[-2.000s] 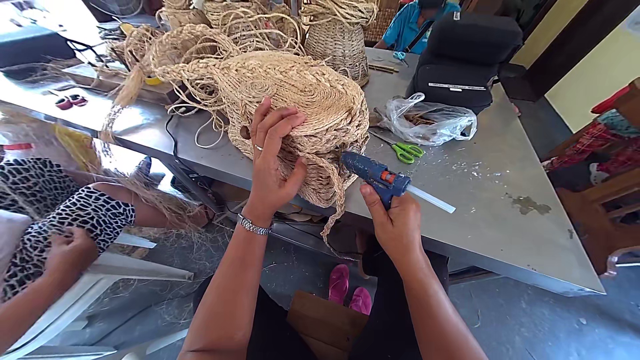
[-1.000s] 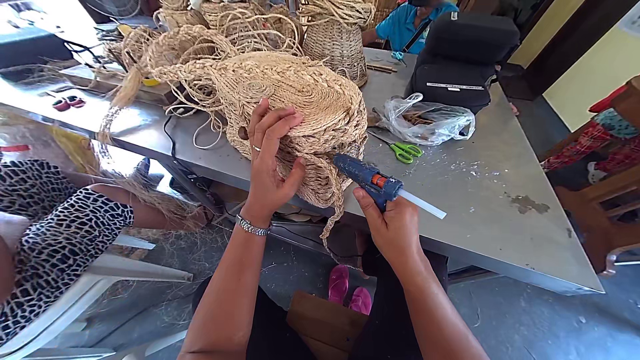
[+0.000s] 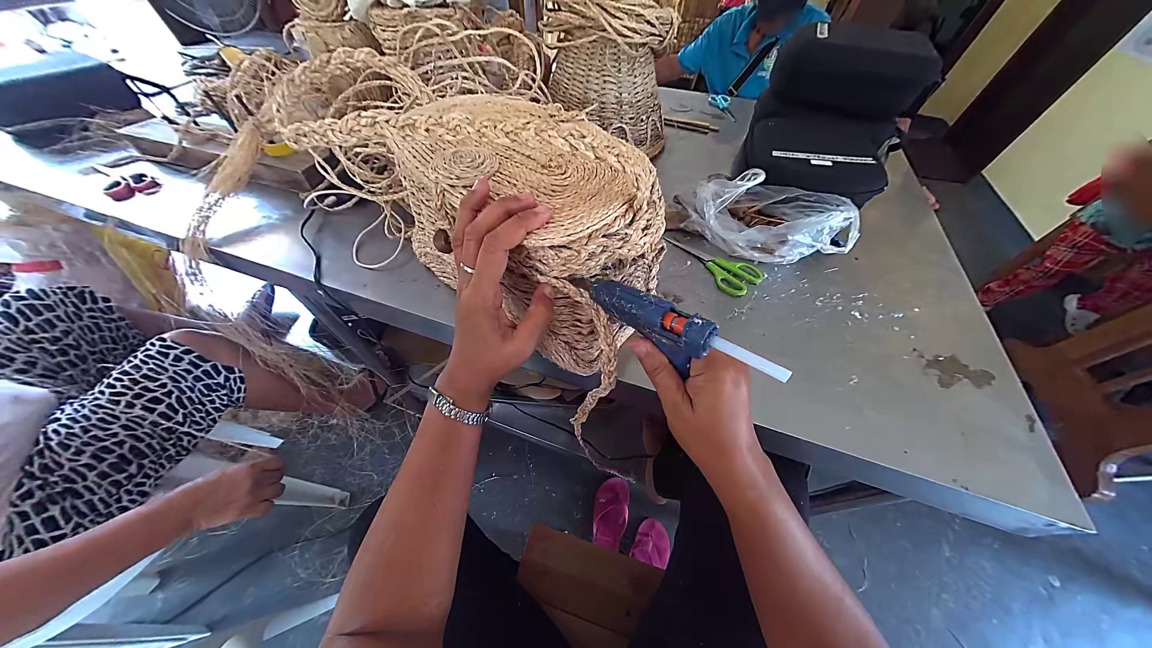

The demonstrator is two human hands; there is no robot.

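A woven natural-fibre piece with coiled spirals and braided edges rests at the front of the metal table. My left hand, with a ring and a wrist chain band, grips its near side, thumb and fingers spread over the braid. In my right hand is a blue hot glue gun, a white glue stick jutting from its back. The gun's nozzle reaches into the braids just right of my left thumb, so its tip is partly hidden. A loose braid end hangs below the piece.
Green-handled scissors and a clear plastic bag lie on the metal table. Behind are a black case, a wicker basket and a person in blue. Another person's hand is at left, beside loose fibres.
The glue gun and my right hand have shifted slightly. My left hand stays on the woven piece. The seated person's hand at left has come back into view.
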